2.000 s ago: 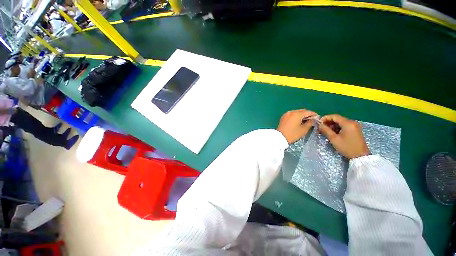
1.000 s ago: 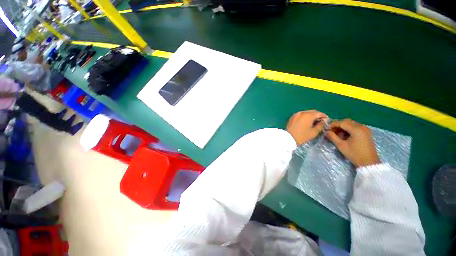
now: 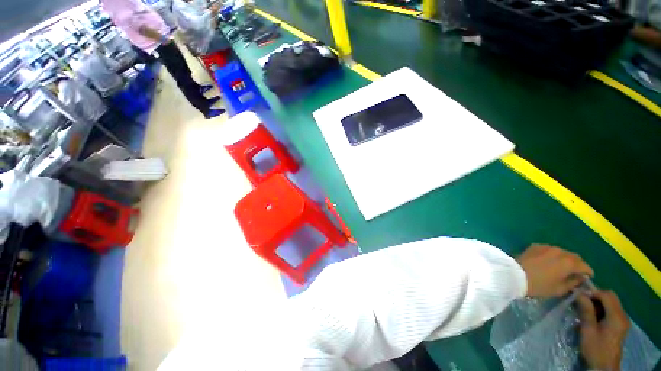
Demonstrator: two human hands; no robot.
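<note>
A clear, shiny bubble wrap bag (image 3: pixel 540 337) lies on the green mat at the lower right, partly cut off by the bottom edge. My left hand (image 3: pixel 554 271) pinches its upper edge between the fingertips. My right hand (image 3: pixel 604 330) is close beside it, fingertips on the same edge; its forearm is out of the picture. The fingers hide the exact pinch point. A black phone-like unit (image 3: pixel 382 119) lies untouched on a white board (image 3: pixel 417 177) to the left of the hands.
Red stools (image 3: pixel 272 210) stand along the bench's left side. A dark lumpy bundle (image 3: pixel 298 69) lies at the bench's far end. A black divided tray (image 3: pixel 551 29) is across the bench, beyond the yellow tape. A yellow post (image 3: pixel 338 27) rises at the edge. A person in pink (image 3: pixel 138 25) stands in the aisle.
The view has swung left, so the hands and bubble wrap now sit at the lower right and more of the aisle shows. Both hands still pinch the bag's edge.
</note>
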